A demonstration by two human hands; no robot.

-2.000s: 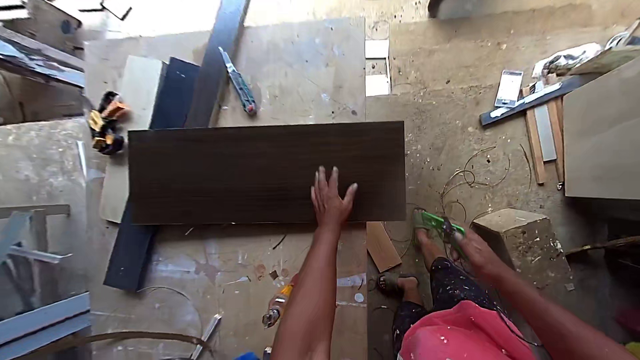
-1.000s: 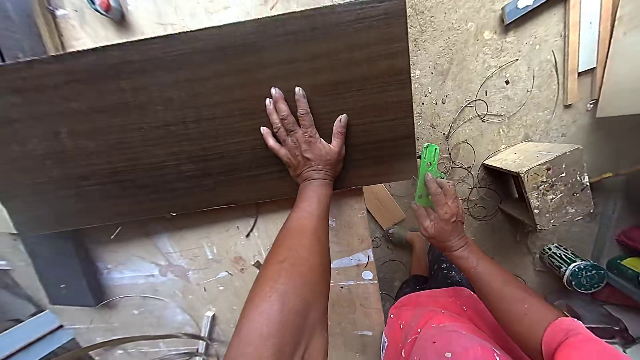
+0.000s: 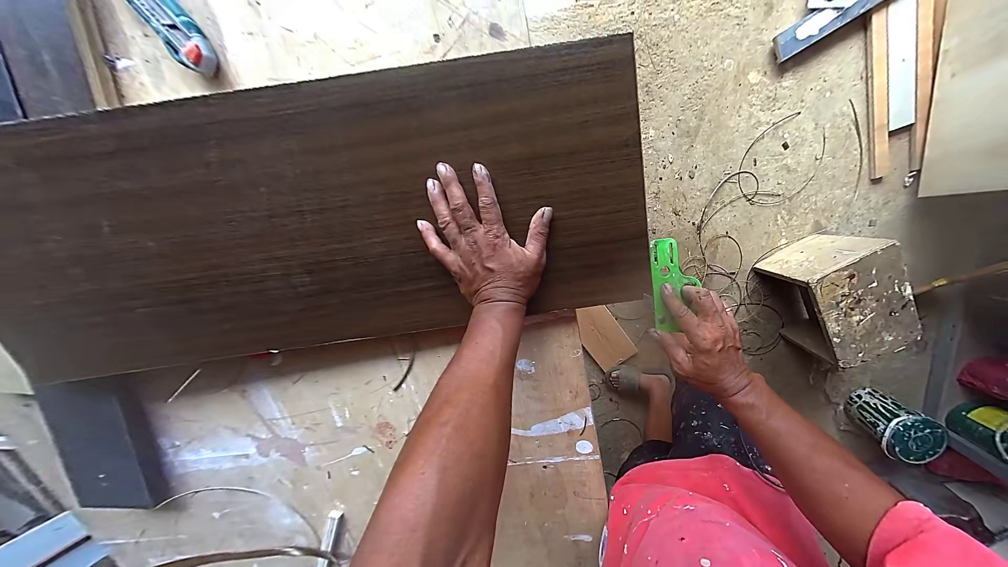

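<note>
A dark wood-grain panel [image 3: 315, 213] lies across a paint-stained plywood worktop [image 3: 315, 425], its right end reaching past the worktop's edge. My left hand [image 3: 492, 252] rests flat on the panel, fingers spread, holding nothing. At the panel's right end, my right hand [image 3: 705, 339] grips a bright green edge-trimming tool [image 3: 665, 276], which is upright along the lower part of that end. Whether its blade touches the edge cannot be told. Thin curled strips [image 3: 732, 276] lie on the floor just right of the tool.
A utility knife [image 3: 177, 35] lies beyond the panel. A dark board [image 3: 102, 441] sticks out below it. On the floor are a paint-spattered wooden box [image 3: 858, 291], a paint-smeared can [image 3: 898, 425], a wood offcut [image 3: 605, 337] and wooden strips [image 3: 878, 94]. A sandalled foot shows beside the worktop.
My right hand, lower and apart from the panel two seconds ago, has come up to its right end with the green tool. My left hand stays on the panel. The view has moved in closer.
</note>
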